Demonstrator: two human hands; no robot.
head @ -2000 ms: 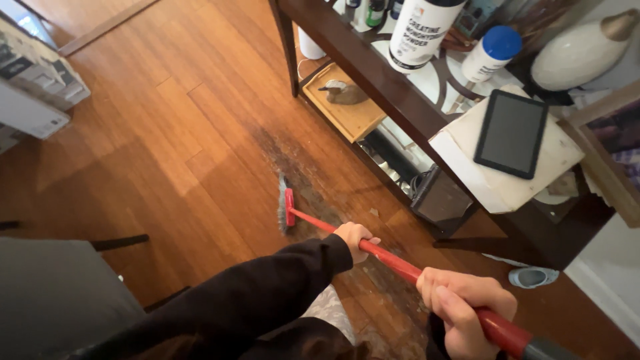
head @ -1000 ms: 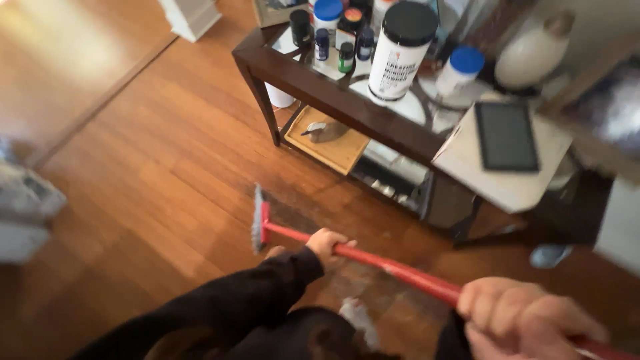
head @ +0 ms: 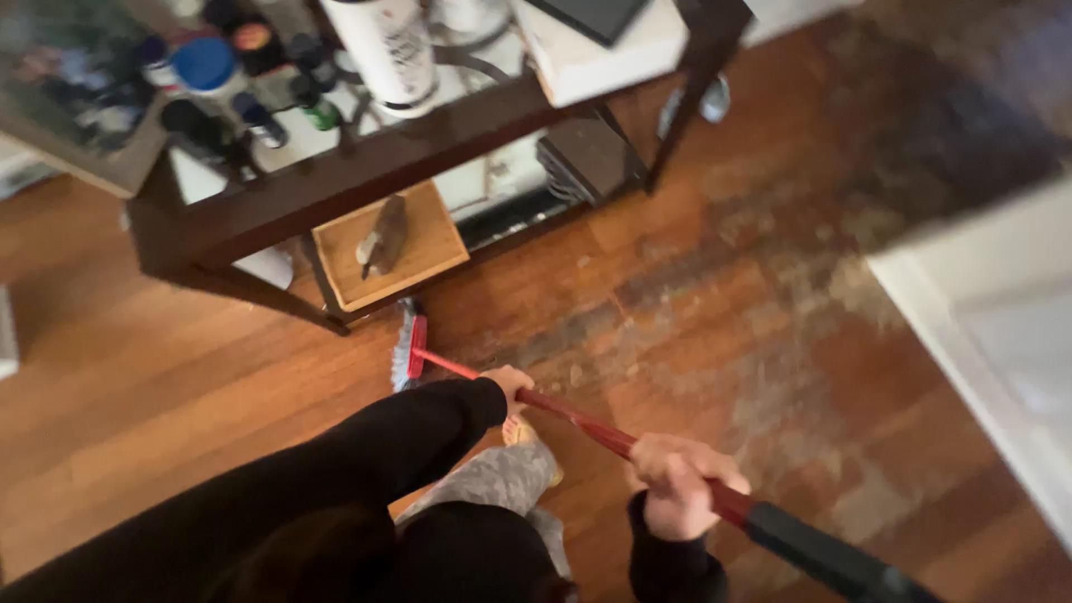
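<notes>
A broom with a red head and grey bristles (head: 410, 347) rests on the wooden floor, close to the front leg of a dark console table. Its red pole (head: 578, 416) slopes down to the right and ends in a black grip. My left hand (head: 507, 387) is closed around the lower part of the pole, nearer the broom head. Higher up, just below the black grip, my right hand (head: 682, 481) is wrapped around the same pole. Both sleeves are black. Motion blurs the picture somewhat.
The console table (head: 335, 180) carries bottles, a white tub (head: 389, 59) and a white box (head: 607, 54). On its lower shelf sits a wooden tray (head: 394, 247) with a bird figurine. Worn patches mark the floor (head: 653, 335). A white door or panel (head: 988, 335) stands at right.
The view has swung strongly, bringing the white panel into sight at right. The broom head is now beside the table's front leg; earlier it was farther from the table. Both hands keep hold of the pole.
</notes>
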